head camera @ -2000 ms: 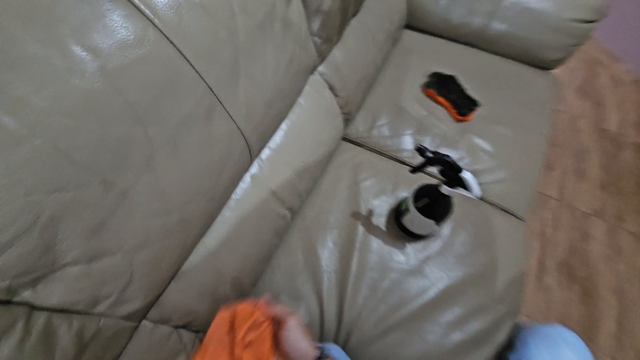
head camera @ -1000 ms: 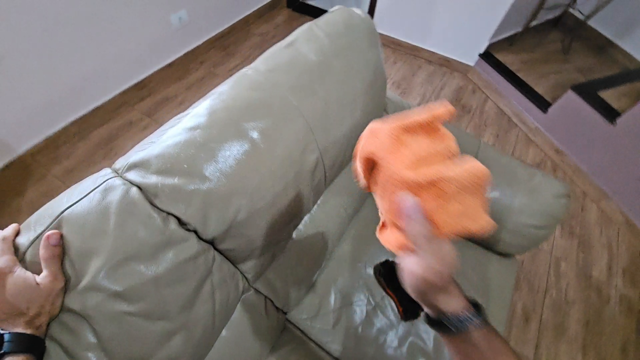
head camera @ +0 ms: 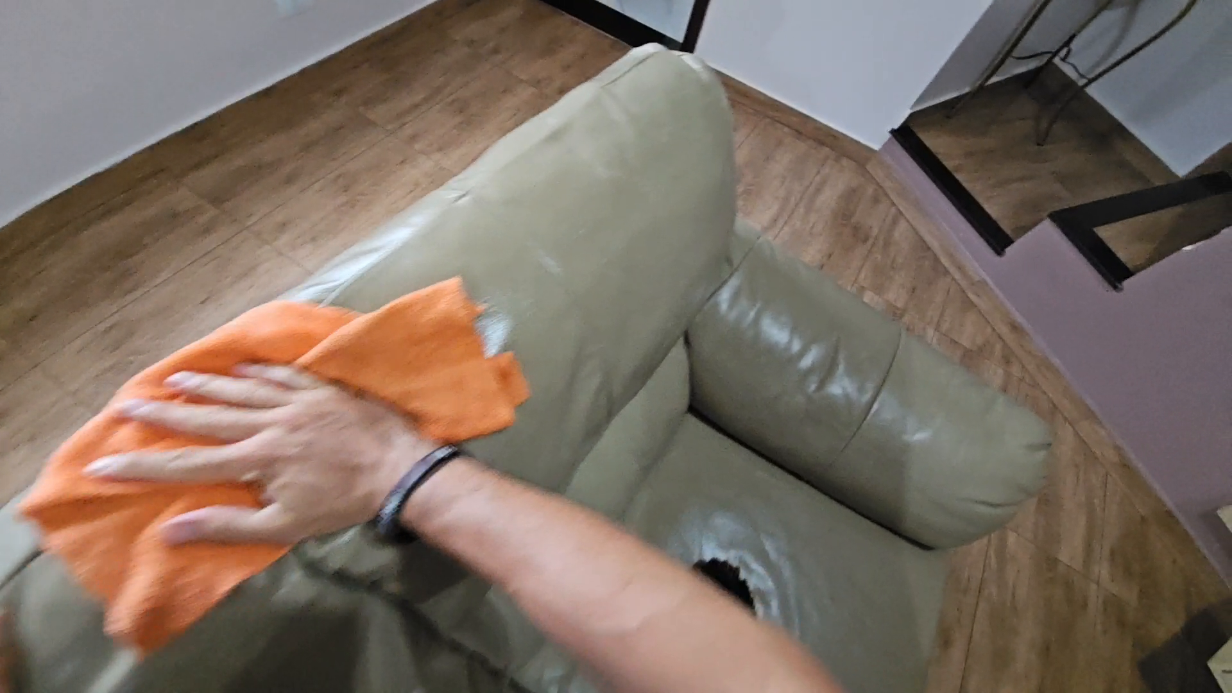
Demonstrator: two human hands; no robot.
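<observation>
My right hand (head camera: pixel 322 448) lies with its fingers spread on an orange cloth (head camera: pixel 433 361), holding it against the top of the green-grey leather sofa's backrest (head camera: pixel 597 221). The cloth is creased, with its edges sticking out around the hand. A dark band circles my right wrist. Beyond the forearm, on the seat cushion (head camera: pixel 818 520), a dark bristly item (head camera: pixel 729 579) is partly hidden by that arm. My left hand cannot be made out; only a blurred skin-coloured sliver shows at the left edge.
The sofa's padded armrest (head camera: pixel 866 404) stands at the right. Behind the backrest runs a wood-look floor (head camera: pixel 318 164), bounded by a white wall (head camera: pixel 173 77). Dark-edged steps (head camera: pixel 1039 144) with a lilac side (head camera: pixel 1107 356) rise at the upper right.
One second ago my right hand had the cloth raised over the seat; now both are at the left on the backrest. The left hand on the backrest has nearly or wholly left view.
</observation>
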